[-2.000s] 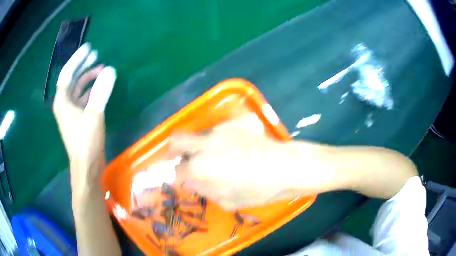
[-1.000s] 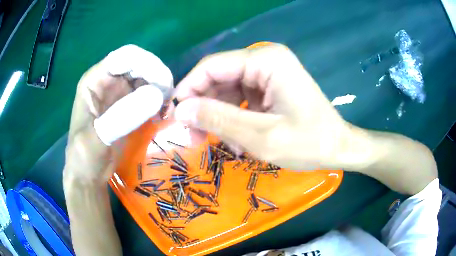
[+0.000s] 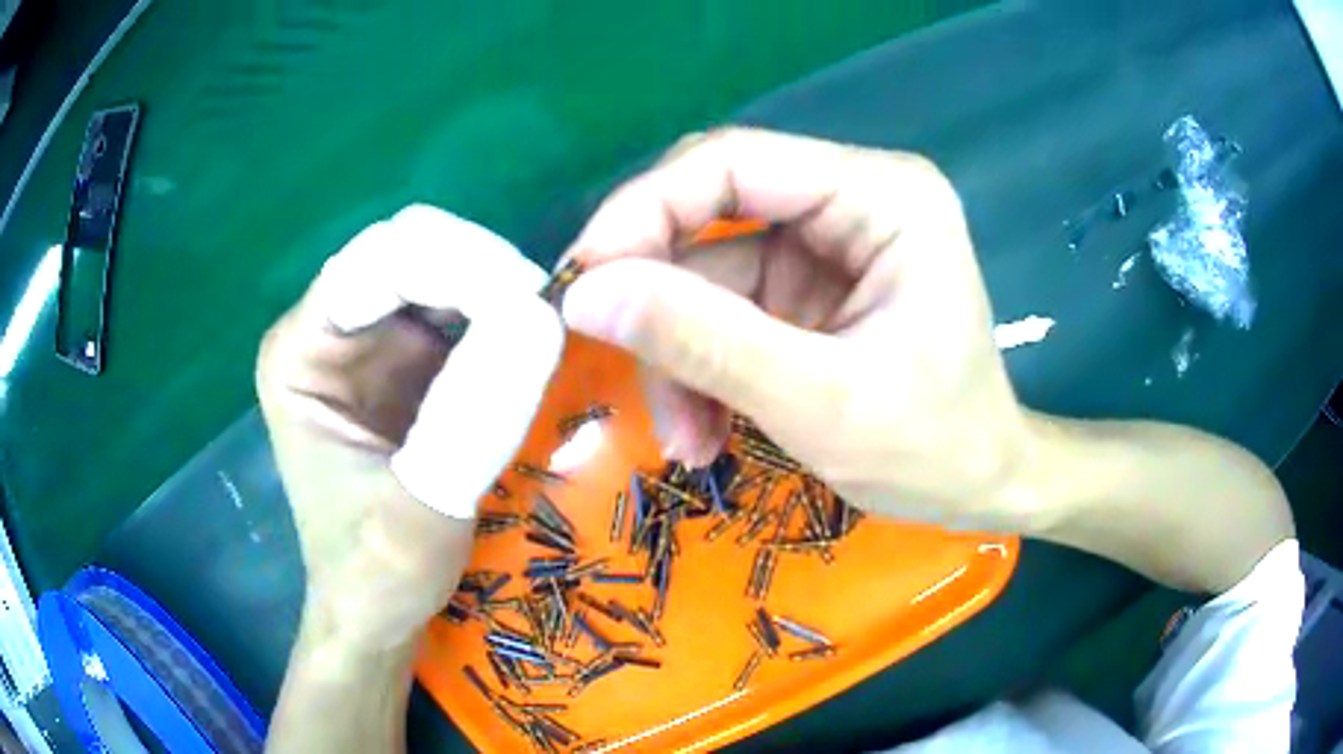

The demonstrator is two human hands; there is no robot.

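Observation:
A tiny dark and coppery side key (image 3: 564, 277) is pinched between the fingertips of both hands, above the orange parts tray (image 3: 943, 582). My left hand (image 3: 413, 368) has white finger cots on its thumb and finger, and its tips meet at the key. My right hand (image 3: 825, 324) looks bare, with thumb and index finger closed on the key and the other fingers curled. A heap of loose side keys (image 3: 648, 545) lies scattered in the tray. The hands hide the tray's upper part.
A black phone middle frame (image 3: 97, 236) lies on the green belt at the upper left. A blue bin (image 3: 147, 648) stands at the lower left. Crumpled clear plastic (image 3: 1205, 228) and a white scrap (image 3: 1024, 332) lie on the mat at the right.
My right hand has come up out of the tray and met my left hand, which moved in from the left. Both then shifted slightly right. The middle frame has shifted down and left in view.

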